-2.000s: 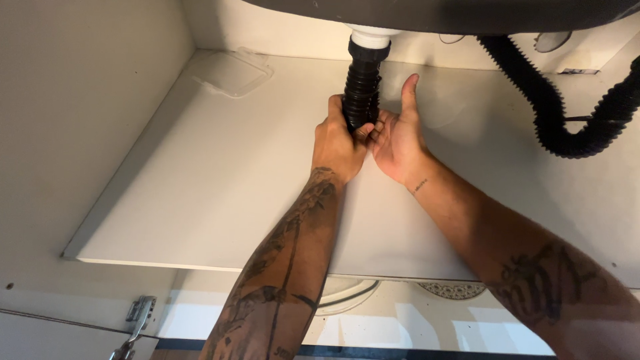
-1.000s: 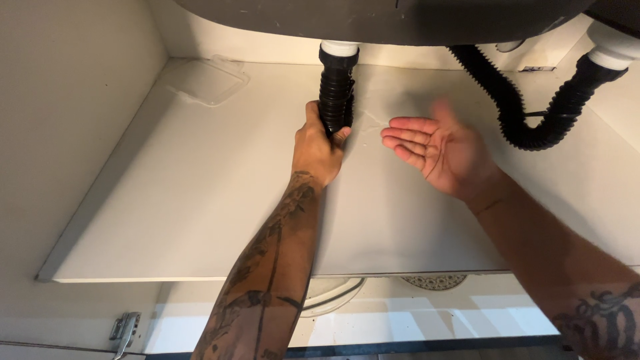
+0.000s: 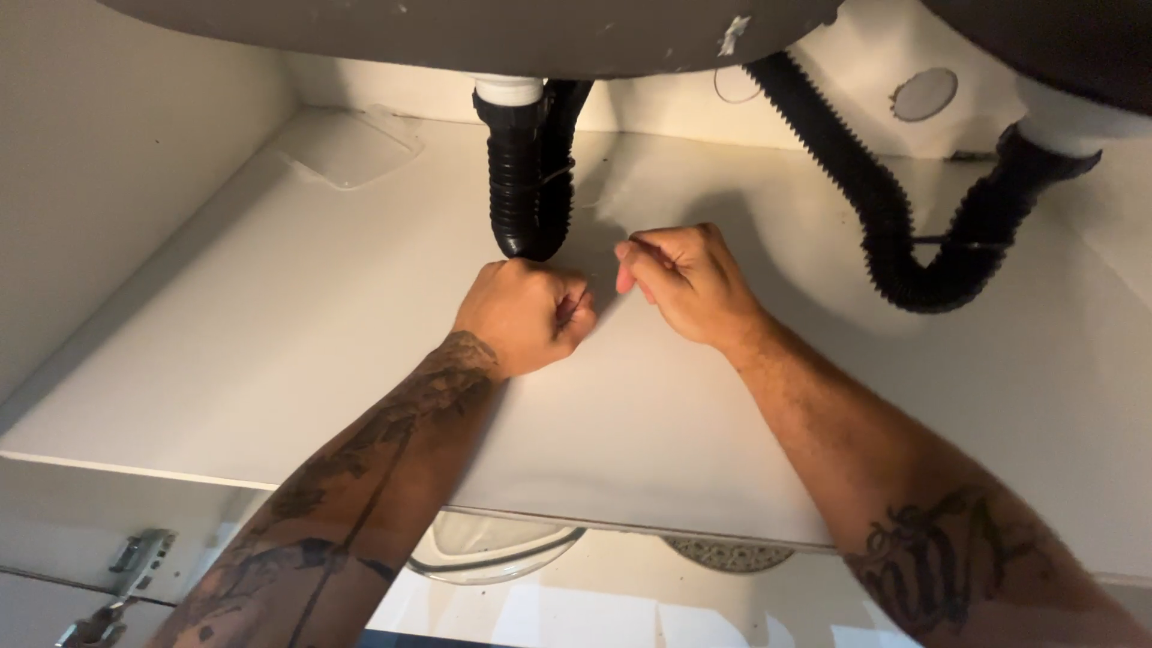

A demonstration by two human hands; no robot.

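Note:
A black corrugated drain hose (image 3: 531, 180) hangs in a tight U below a white drain fitting (image 3: 508, 91) under the dark sink bowl (image 3: 450, 36). My left hand (image 3: 526, 310) is closed in a fist just below the bottom of that U; whether it touches the hose or holds something small is hidden. My right hand (image 3: 688, 274) is to its right, fingers curled and thumb against them, with nothing visible between them. A second black corrugated hose (image 3: 936, 270) bends in a wider U at the right, with a thin tie across it.
The white cabinet shelf (image 3: 270, 315) lies under both hands. Toward its back left is a clear rectangular outline (image 3: 351, 148). A round hole (image 3: 925, 94) shows in the back wall. Below the shelf's front edge are a glass dish (image 3: 490, 544) and a metal hinge (image 3: 144, 562) at the left.
My left hand has let go of the black hose and moved below it. My right hand, first near the hose and then spread apart from it, now has curled fingers.

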